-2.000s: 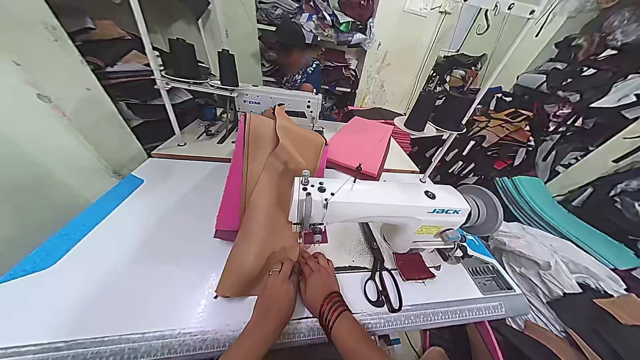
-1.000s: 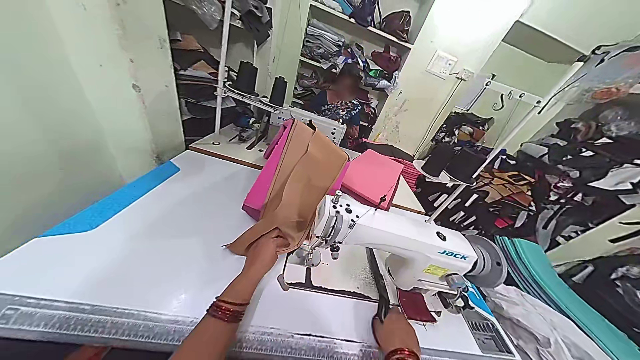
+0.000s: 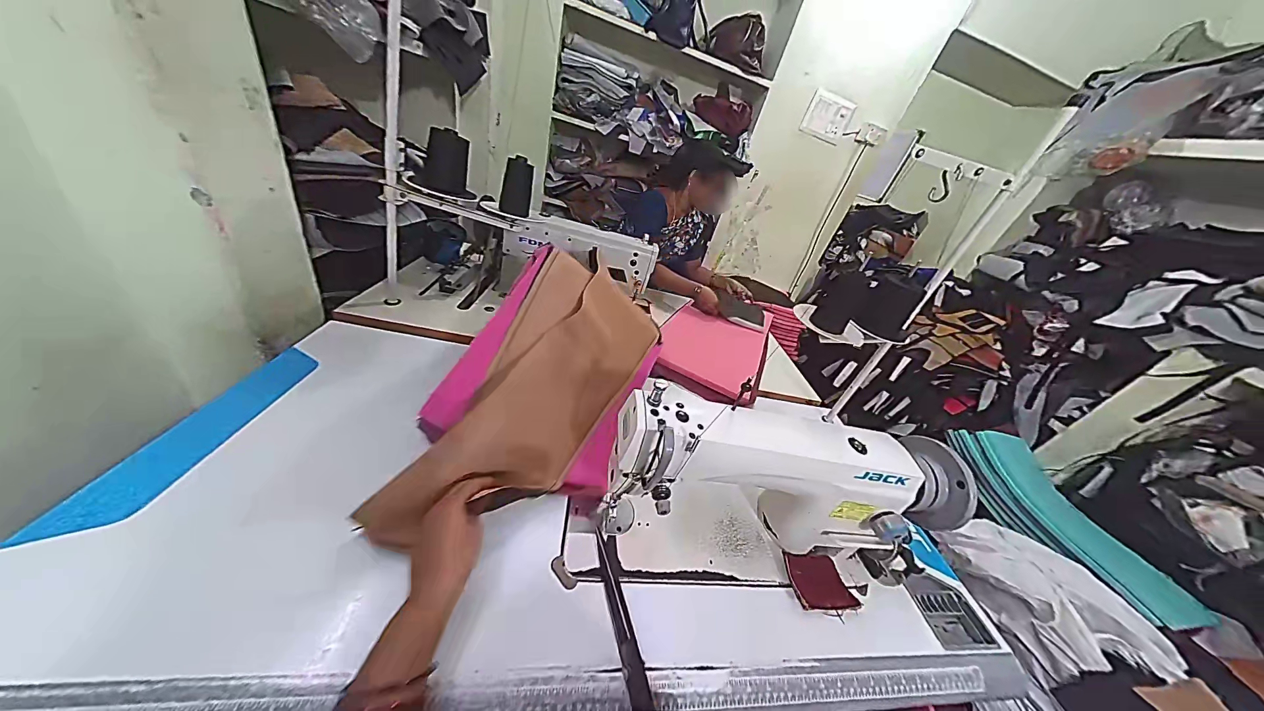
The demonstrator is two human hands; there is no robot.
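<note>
My left hand (image 3: pixel 449 528) grips the near edge of a tan leather-like sheet (image 3: pixel 538 395), its fingers hidden under the folded material. Magenta material (image 3: pixel 484 360) lies beneath the tan sheet, left of the head of a white Jack sewing machine (image 3: pixel 790 439). A dark, long blade of scissors (image 3: pixel 620 612) reaches from the bottom edge up to the needle area, close to the magenta piece. My right hand is out of the frame, and so are the scissors' handles. A small maroon fabric scrap (image 3: pixel 822 581) lies under the machine arm.
A second sewing machine (image 3: pixel 583 247) stands behind, near a stack of pink sheets (image 3: pixel 713 351). A co-worker (image 3: pixel 686 222) handles a dark piece there. Teal sheets (image 3: pixel 1076 533) and white cloth (image 3: pixel 1027 583) lie at the right. A ruler strip (image 3: pixel 829 683) runs along the front edge.
Two seconds ago both my hands were together at the needle. My right hand then went to the scissors, which have since moved left to the needle area. The tan sheet has shifted off the needle.
</note>
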